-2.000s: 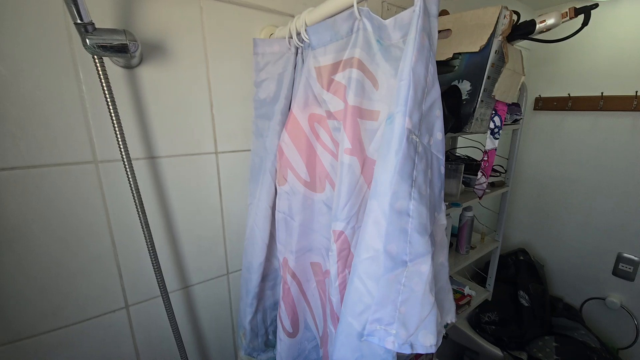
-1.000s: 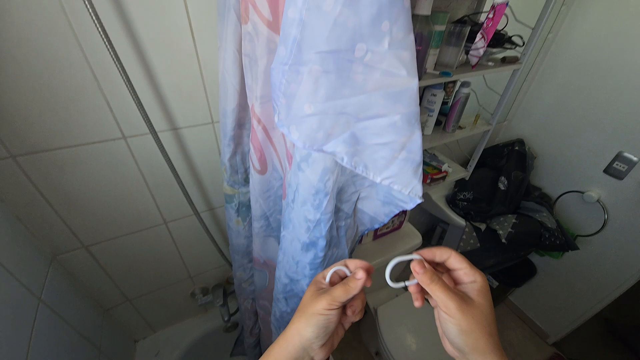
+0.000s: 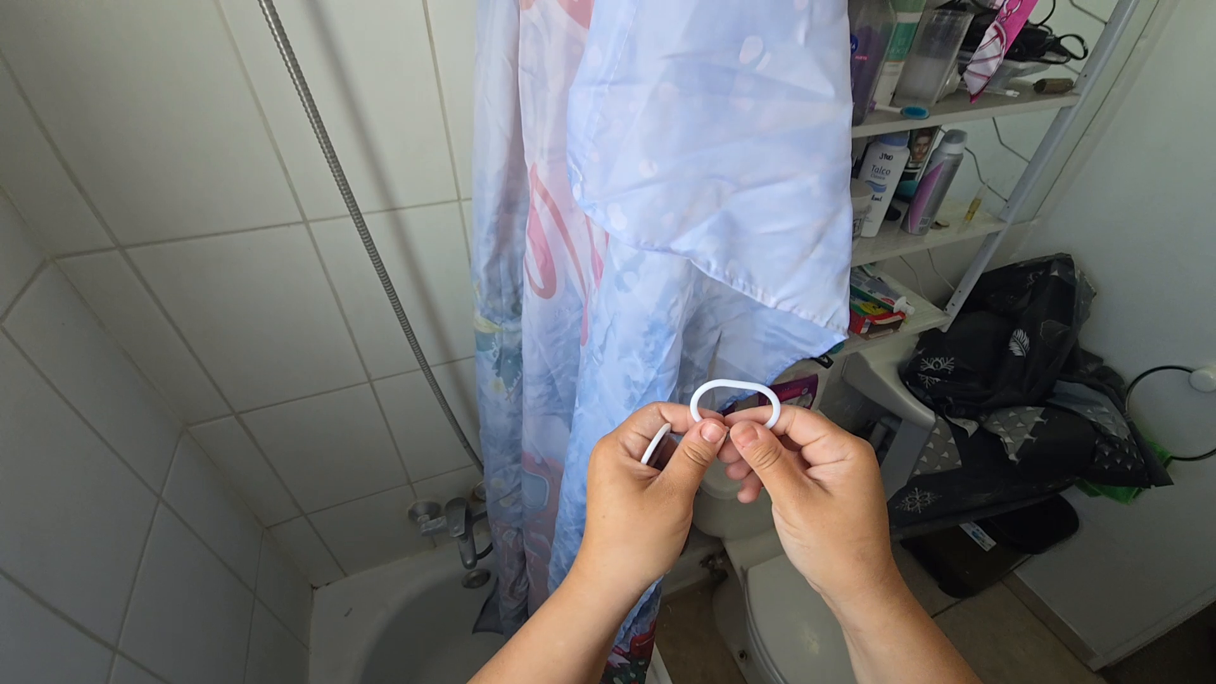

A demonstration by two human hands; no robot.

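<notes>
A white plastic shower curtain ring [image 3: 736, 386] is pinched at its lower side between the thumbs and fingers of both hands, its long curve facing up. My left hand [image 3: 646, 484] also has a second white ring [image 3: 655, 444] hooked among its fingers. Close beside it, my right hand [image 3: 817, 484] grips the right end of the first ring. Fingertips hide the bottom of that ring, so whether it is fastened cannot be told. Behind and above the hands hangs a pale blue and pink fabric shower curtain [image 3: 712, 152], its corner folded over.
Left of the curtain are a metal shower hose [image 3: 356, 209], a tap [image 3: 461, 532] and the bathtub rim [image 3: 328, 617]. A white shelf unit [image 3: 931, 242] with bottles stands at the right. Below are a toilet [image 3: 793, 617] and black patterned fabric [image 3: 1007, 380].
The hands have come together, and both now hold the ring that was in the right hand alone. The view tilted down from the curtain rod between the first two frames.
</notes>
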